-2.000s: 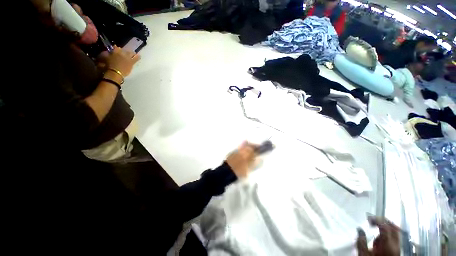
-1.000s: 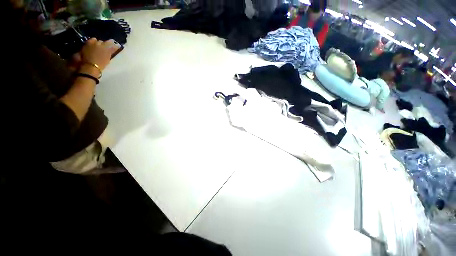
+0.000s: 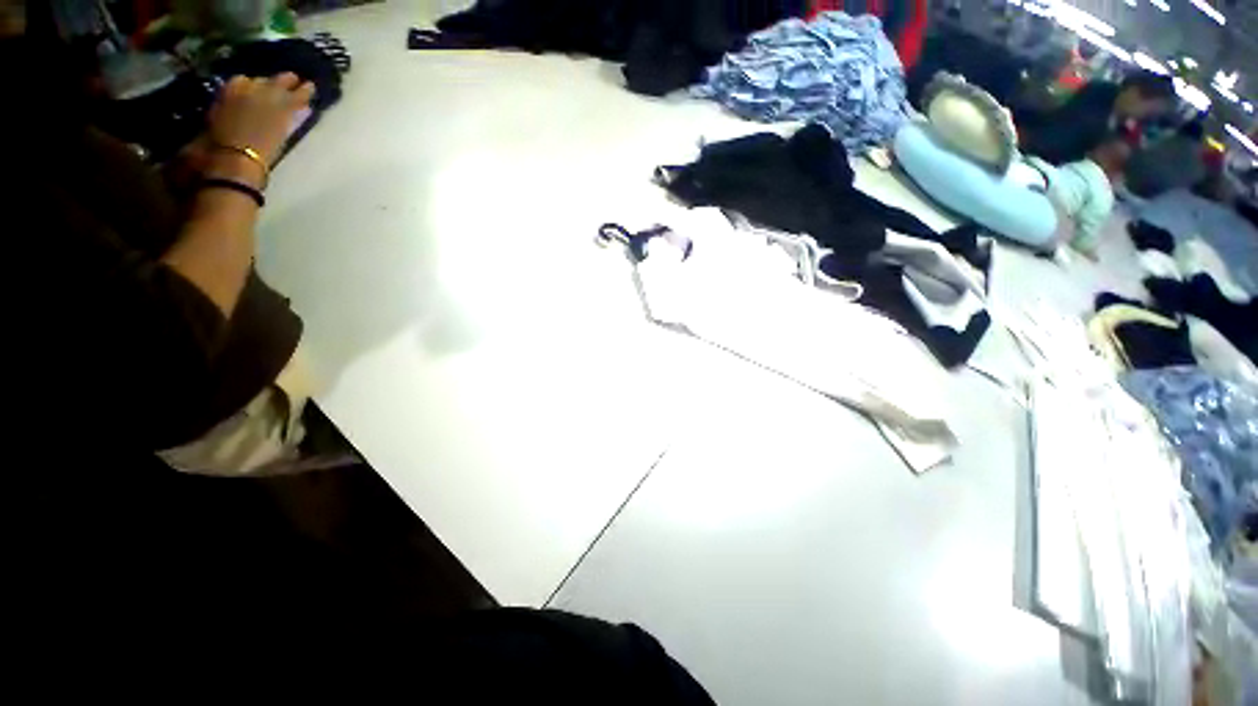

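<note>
A white shirt lies on the pale table, with a black hanger hook showing at its collar end. Its sleeve and cuff stretch toward the lower right. Neither of my hands is in view. Only a dark shape, seemingly my sleeve, shows at the bottom edge.
Dark garments with grey parts lie beyond the shirt. A blue striped pile and a light-blue cushion with a baby are at the far side. Clear bags lie right. Another person's arm is at left.
My hands and the nearer white shirt in front of me have left the picture. The view has shifted slightly. The other person's phone is now mostly hidden by the hand.
</note>
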